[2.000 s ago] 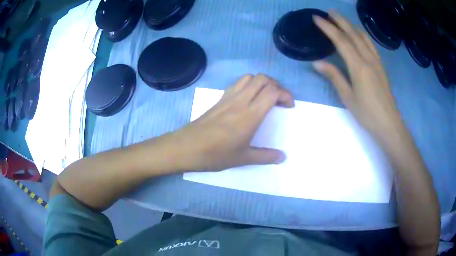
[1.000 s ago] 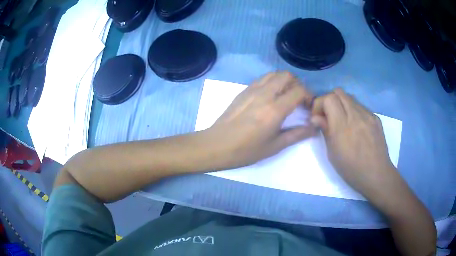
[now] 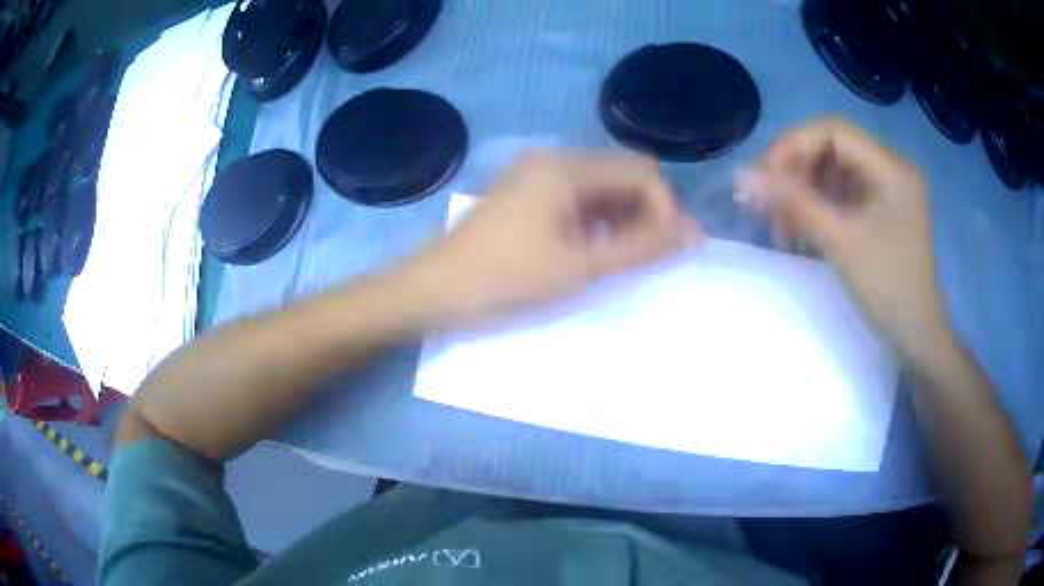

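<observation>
My left hand (image 3: 572, 235) and my right hand (image 3: 841, 195) are raised over the far edge of a white sheet (image 3: 664, 366). Both are blurred, with thumbs and fingertips pinched. A faint clear film (image 3: 719, 197) stretches between the fingertips; its outline is hard to make out. A round black part (image 3: 680, 97) lies flat on the pale blue mat (image 3: 538, 103), just beyond the film, not touched by either hand.
Several more round black parts lie at the upper left, one here (image 3: 392, 145). Overlapping black parts (image 3: 864, 57) fill the upper right. A stack of white sheets (image 3: 149, 195) lies left of the mat. Small black discs (image 3: 74, 183) are at the far left.
My hands have lifted from the white sheet and moved apart, with the film now stretched between them. A second before that, my right hand was on the round black part.
</observation>
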